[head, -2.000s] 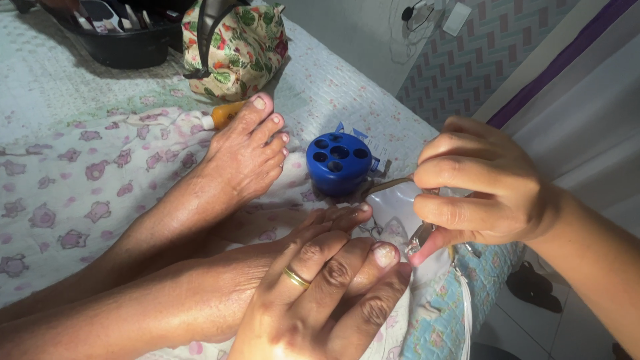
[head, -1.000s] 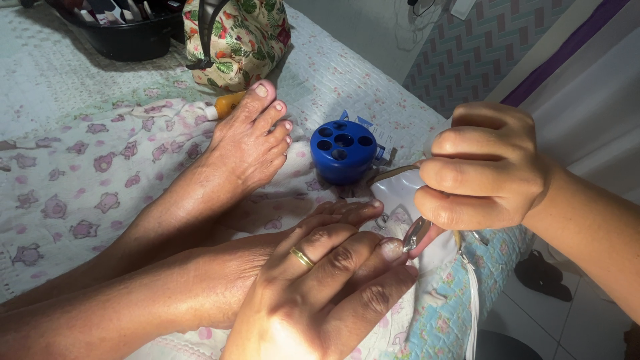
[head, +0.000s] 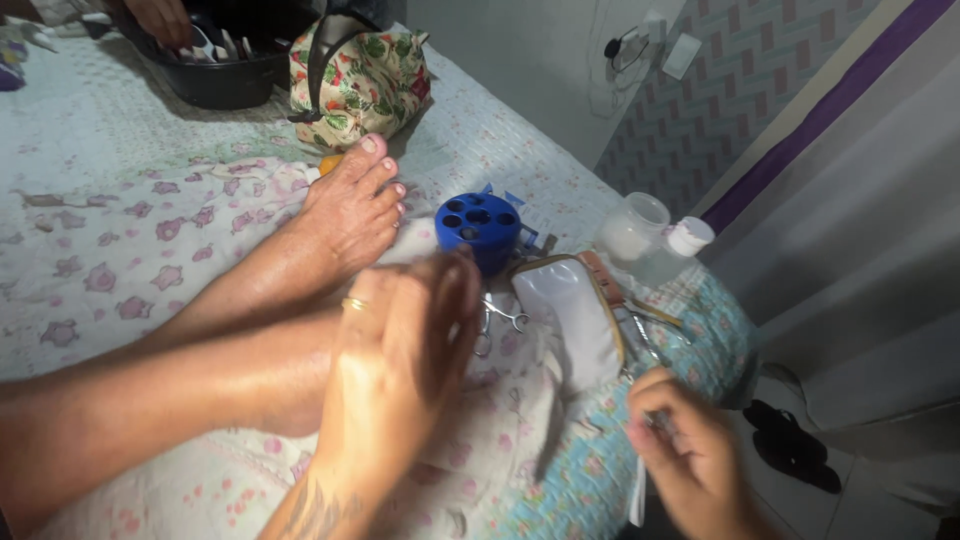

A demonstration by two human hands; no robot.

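My left hand (head: 397, 330), with a ring and blurred by motion, is over the near foot and hides most of it; its fingers touch the toes' side. My right hand (head: 675, 442) is at the bed's edge, fingers curled around a small metal tool (head: 656, 420), probably the nipper, mostly hidden. The far foot (head: 352, 202) rests on a printed cloth (head: 172, 225). Between the hands lie small scissors (head: 504, 311) and an open-topped white zip pouch (head: 566, 319). Behind the left hand stands a blue round holder (head: 478, 229) with several holes.
A clear open jar (head: 637, 225) and a white-capped bottle (head: 686, 240) stand at the bed corner near metal tools (head: 645, 334). Further back are a floral bag (head: 364, 82) and a black basin (head: 225, 82), with another person's hand (head: 161, 19) in it. Dark sandals (head: 791, 446) lie on the floor.
My right hand has moved away from the toes, down and right to the bed's edge. My left hand no longer lies flat along the near foot's toes; it is raised and turned.
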